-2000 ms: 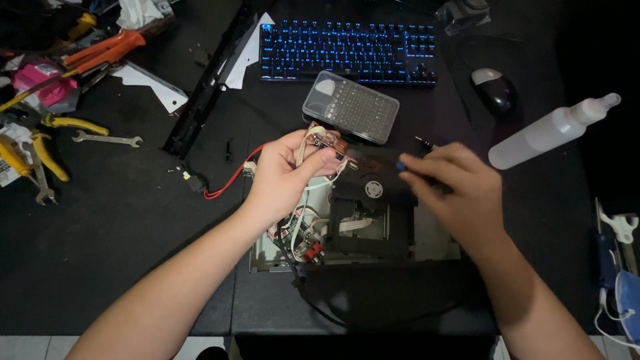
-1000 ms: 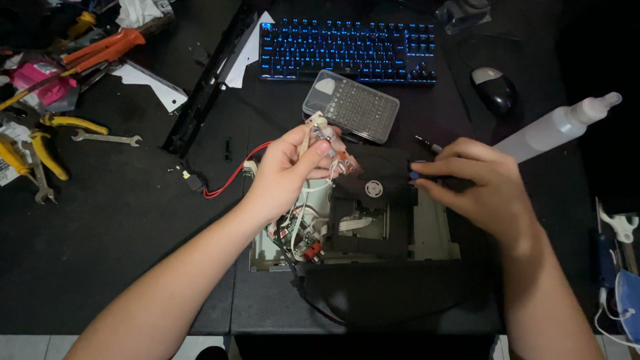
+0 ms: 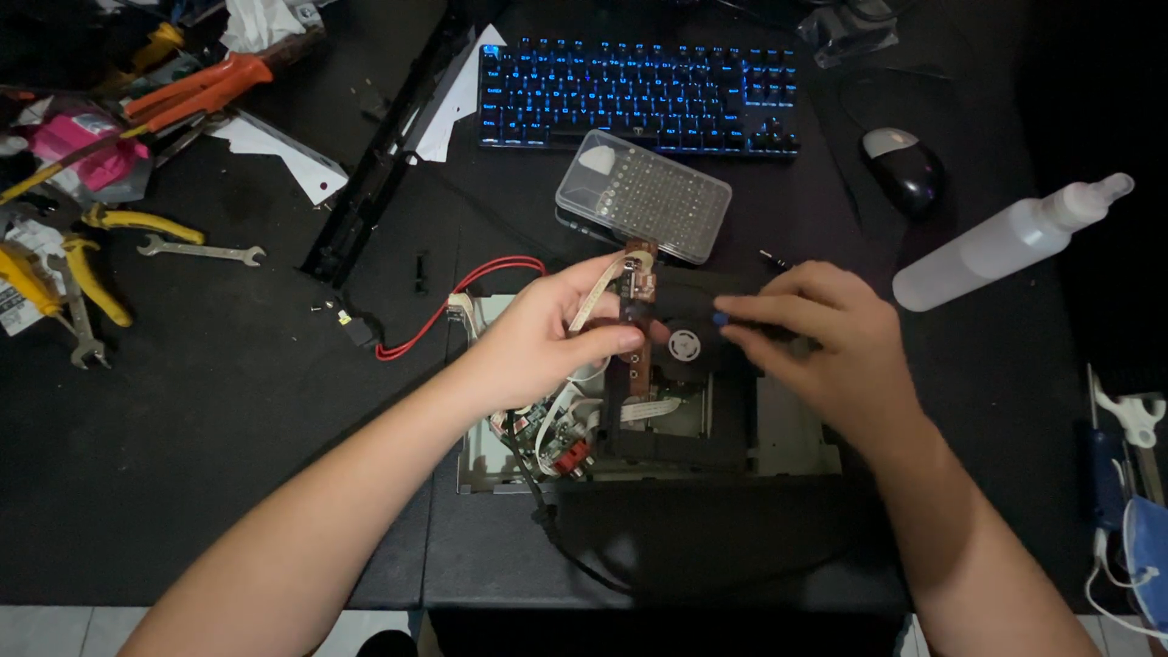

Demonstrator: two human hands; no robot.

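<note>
My left hand (image 3: 570, 333) grips a narrow brown circuit board (image 3: 641, 356) with a white ribbon cable (image 3: 595, 297) attached. The board stands roughly lengthwise above an opened electronic device, whose metal chassis (image 3: 794, 424) lies on the table. My right hand (image 3: 821, 342) pinches a small blue-ended tool (image 3: 720, 318) between thumb and fingers, to the right of the board; the rest of the tool is hard to make out. Below the hands are a black disc drive (image 3: 680, 447) with a round white hub (image 3: 684, 345), a green circuit board with red connectors (image 3: 572, 456) and several cables.
Behind the device lie a clear case of small bits (image 3: 652, 196) and a lit keyboard (image 3: 639, 96). A mouse (image 3: 903, 173) and a spray bottle (image 3: 1004, 242) are at the right. Pliers (image 3: 87, 283), a wrench (image 3: 203, 251) and a long black panel (image 3: 379, 155) lie left. Red wires (image 3: 474, 274) run out leftward.
The brown board in my left hand has been turned and now points down toward the drive. My right hand has moved back left toward it since one second ago.
</note>
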